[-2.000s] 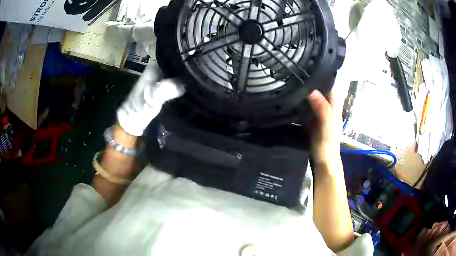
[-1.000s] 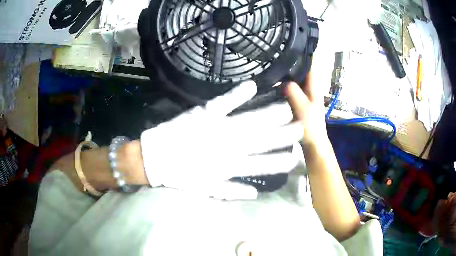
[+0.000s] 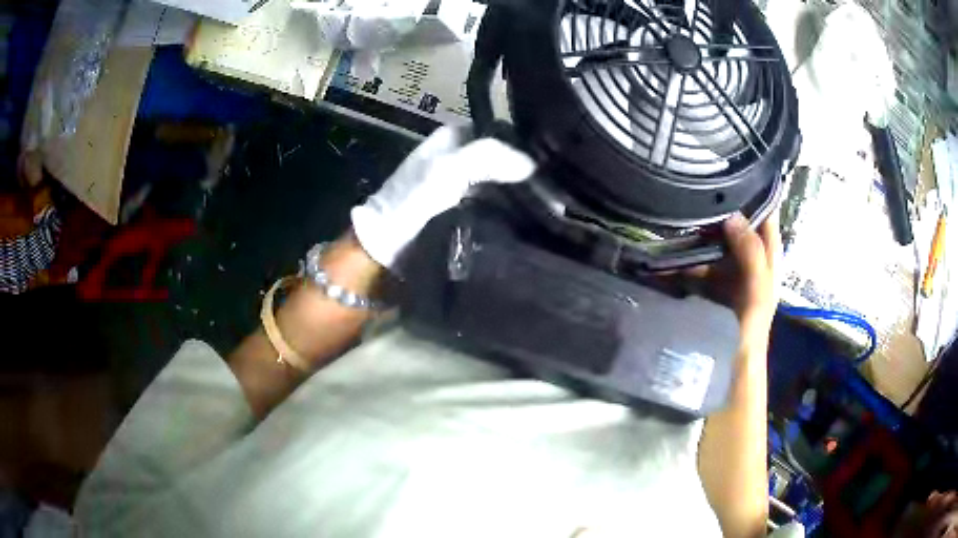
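Note:
A black desk fan (image 3: 672,116) is held at the bench edge, tilted, its round ribbed grille at the top. Its flat black base (image 3: 567,315) lies against my front, with a pale printed label at its right end. My left hand (image 3: 446,189), in a white glove, grips the fan's left side by the frame. My bare right hand (image 3: 751,268) holds the lower right side of the round head; most of its fingers are hidden behind the fan.
A crumpled white cloth (image 3: 851,63), a dark bar-shaped handle (image 3: 891,181) and an orange stick (image 3: 933,255) lie on the right of the bench. A blue cord (image 3: 840,318) hangs at its edge. Printed cartons (image 3: 404,84) and white wrapping (image 3: 368,23) lie at upper left.
My left hand has moved off the base, where it lay spread a second ago, and back to the fan's left side. The fan sits further right in view and more tilted.

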